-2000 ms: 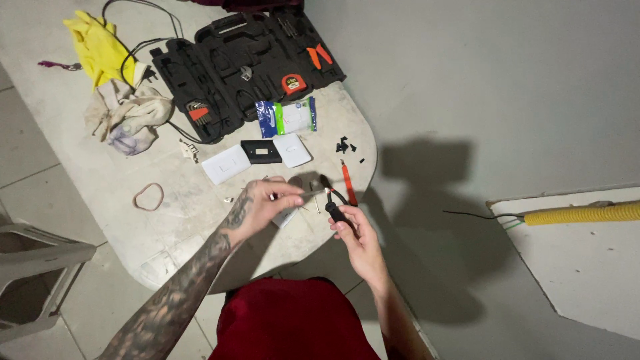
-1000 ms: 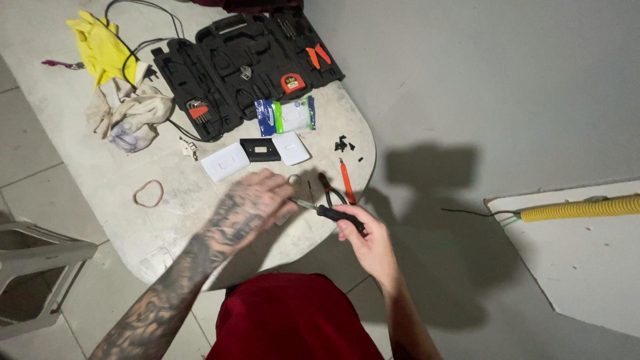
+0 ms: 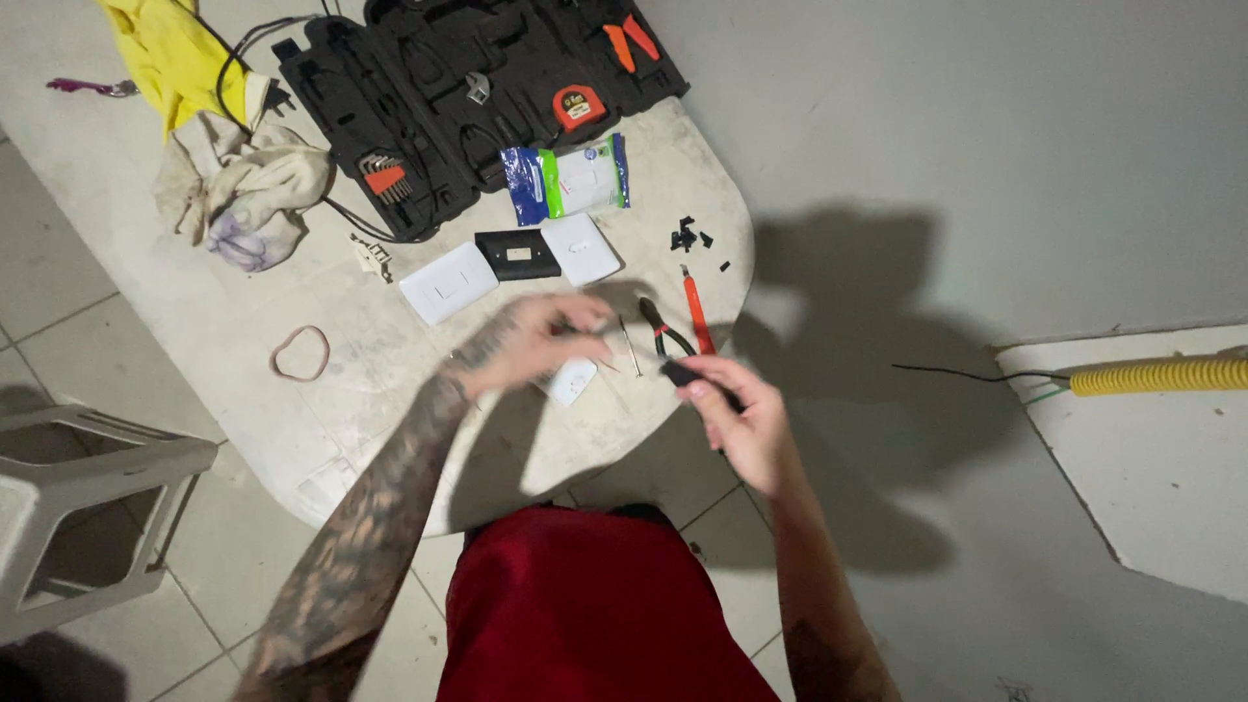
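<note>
My right hand (image 3: 736, 414) is closed around a black-handled tool (image 3: 681, 372), probably a screwdriver, whose blurred shaft points toward my other hand. My left hand (image 3: 546, 341) is blurred, thumb and fingers close together over the table; whether something small is between them I cannot tell. Below its fingers lies a small white piece (image 3: 573, 380). Between the hands are a long screw (image 3: 630, 346) and dark-handled pliers (image 3: 666, 327). An orange tool (image 3: 696, 310) with a metal tip lies just above my right hand. Two white wall plates (image 3: 449, 284) flank a black mounting frame (image 3: 518, 254).
An open black tool case (image 3: 458, 195) holds a tape measure (image 3: 579, 105) and hex keys (image 3: 385, 179). Nearby lie a plastic packet (image 3: 567, 179), a cloth (image 3: 255, 185), a yellow glove (image 3: 175, 58), black bits (image 3: 687, 235) and a rubber band (image 3: 299, 353). Yellow corrugated conduit (image 3: 1160, 376) with wire is at right.
My left hand has moved away from the tool's shaft, leaving a gap between it and the tool. The right hand still holds the black handle.
</note>
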